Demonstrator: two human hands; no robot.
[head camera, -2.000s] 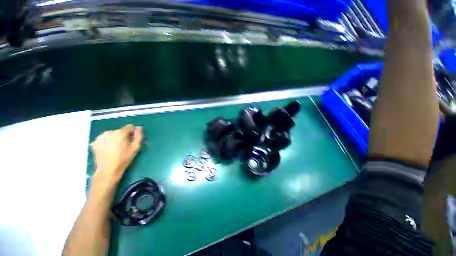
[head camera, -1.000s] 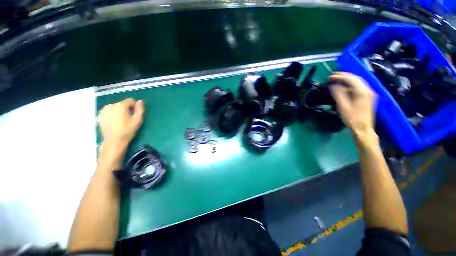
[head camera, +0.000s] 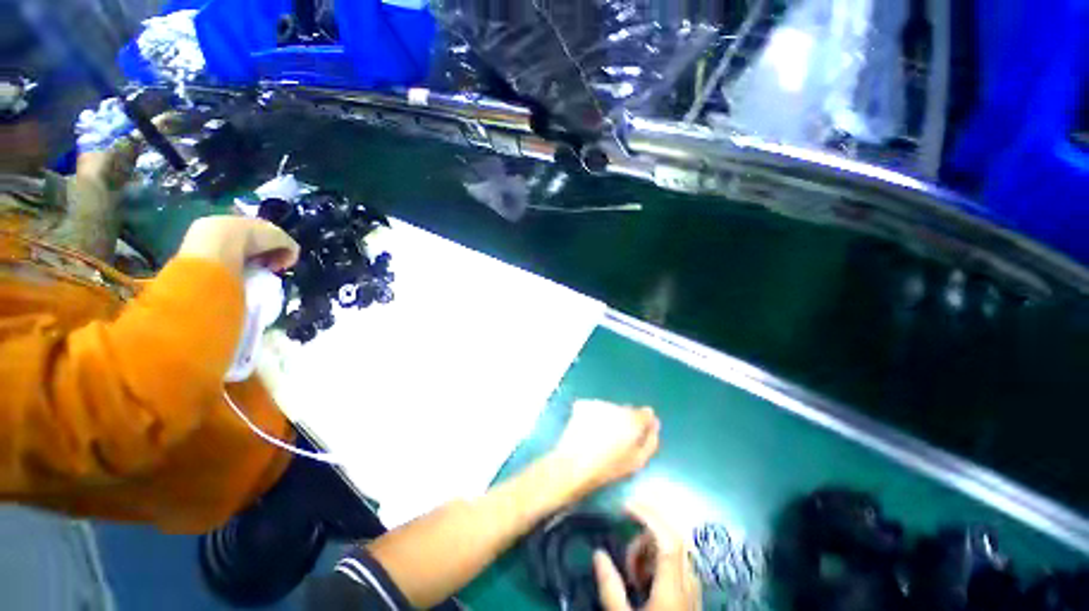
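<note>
My left hand (head camera: 611, 442) is a loose fist over the green bench mat, above the black shell; nothing shows in it. My right hand (head camera: 671, 575), cut off by the bottom edge, is at the right side of the black shell (head camera: 561, 555), thumb and fingers around a dark part of it. The shell lies on the mat, partly hidden by my hand and forearm. Several small black discs (head camera: 726, 559) lie loose right of my right hand. More black shells (head camera: 848, 537) are piled at the lower right, blurred.
A white sheet (head camera: 466, 358) covers the bench to the left, with a pile of small black parts (head camera: 334, 257). A person in an orange sleeve (head camera: 131, 382) holds a white housing (head camera: 257, 322) with a trailing cable. A dark green conveyor (head camera: 764, 287) and metal rail run behind.
The view has swung left, bringing the orange-sleeved person into sight and the right blue bin out. My right hand has moved from the shell pile to the single shell near my left hand.
</note>
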